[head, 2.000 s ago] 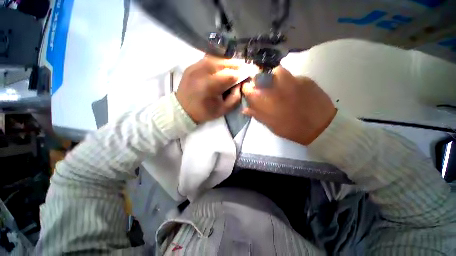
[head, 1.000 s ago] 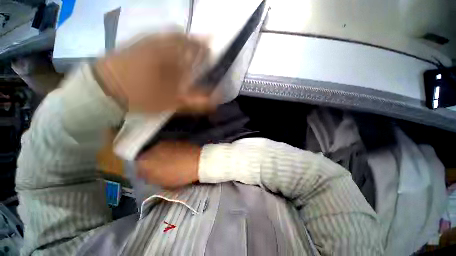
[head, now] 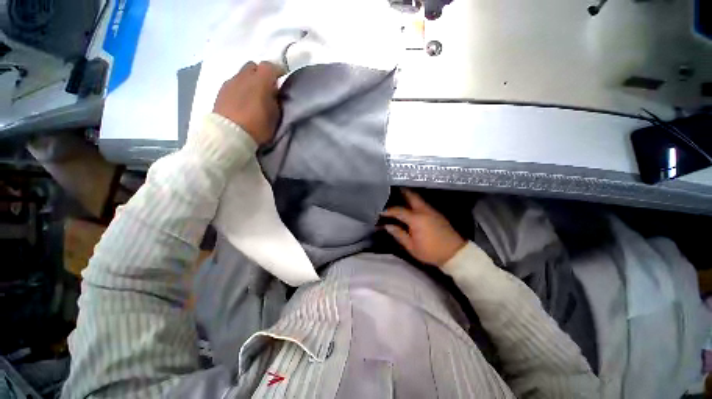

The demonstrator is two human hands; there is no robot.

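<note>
A grey garment panel (head: 339, 128) lies over the table's front edge and hangs down to my lap. A white fabric piece (head: 261, 226) lies beside and under it, on the left and towards the back, its pointed corner hanging at my lap. My left hand (head: 251, 101) grips the cloth at the grey panel's left edge, fingertips partly hidden. My right hand (head: 425, 227) is below the table edge, right of the hanging grey cloth, fingers apart. Its fingertips are at or close to the cloth's edge; I cannot tell if they touch.
The white table has a ruler-marked front edge (head: 500, 178). Part of the machine's metal needle area (head: 418, 35) shows at the top. A dark glossy box or phone (head: 670, 150) lies at the right. Grey and pale cloth (head: 624, 288) hangs at the lower right. Blue-striped white casing (head: 125, 47) is upper left.
The hands have left the needle area. The grey panel now lies spread over the table edge. Since one second ago, my left hand has moved up and my right hand has moved right.
</note>
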